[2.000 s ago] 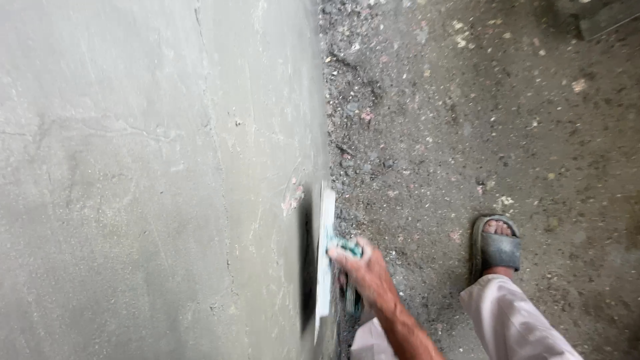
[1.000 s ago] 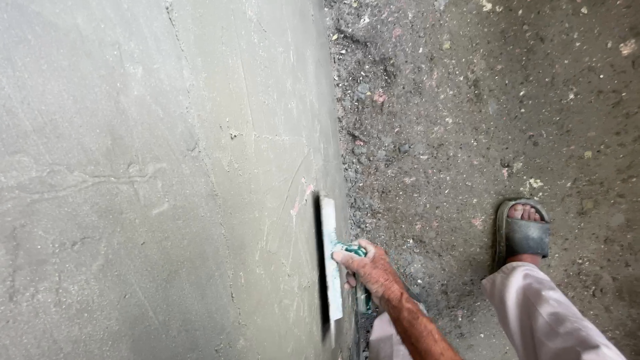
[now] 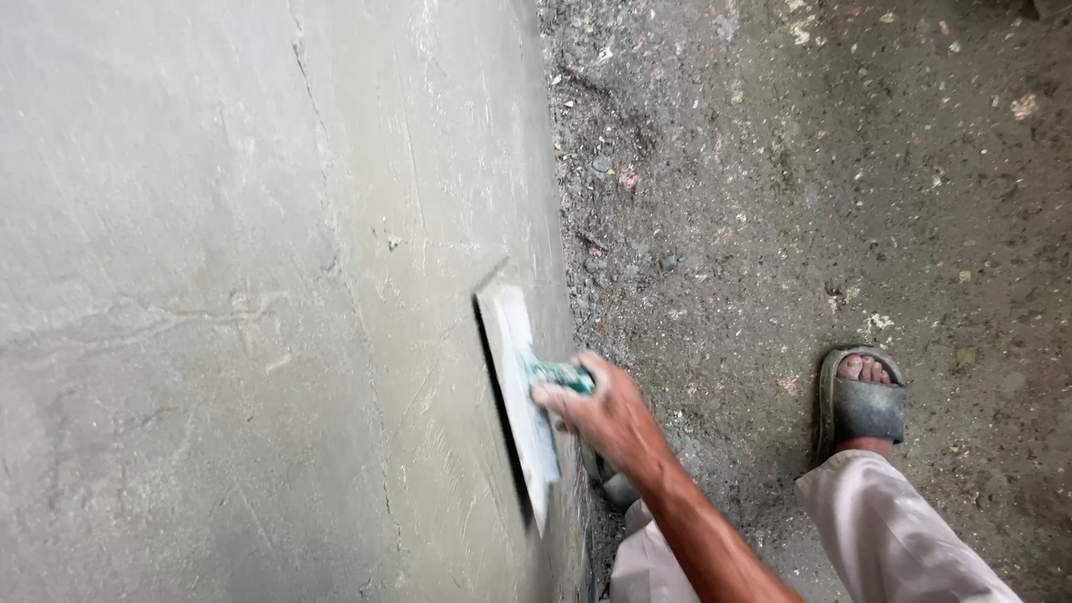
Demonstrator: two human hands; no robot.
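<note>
My right hand (image 3: 599, 406) grips the green handle (image 3: 565, 377) of a plastering trowel. The trowel's long, pale blade (image 3: 519, 381) lies along a grey plastered wall surface (image 3: 251, 377), tilted, with its upper end leaning left and a dark shadow along its left edge. Fine ridges and streaks mark the plaster around it. A thin crack-like line runs down the wall left of the blade. My left hand is out of view.
Rough, dirty ground (image 3: 754, 209) with scattered debris meets the wall on its right side. A foot in a grey slide sandal (image 3: 871, 406) stands at right, below a pale trouser leg (image 3: 888, 511). Another sandal (image 3: 620, 490) is partly hidden behind my forearm.
The trowel, nearly parallel to the wall's base before, is now tilted with its upper end farther left on the plaster. My right hand has kept its grip on the handle.
</note>
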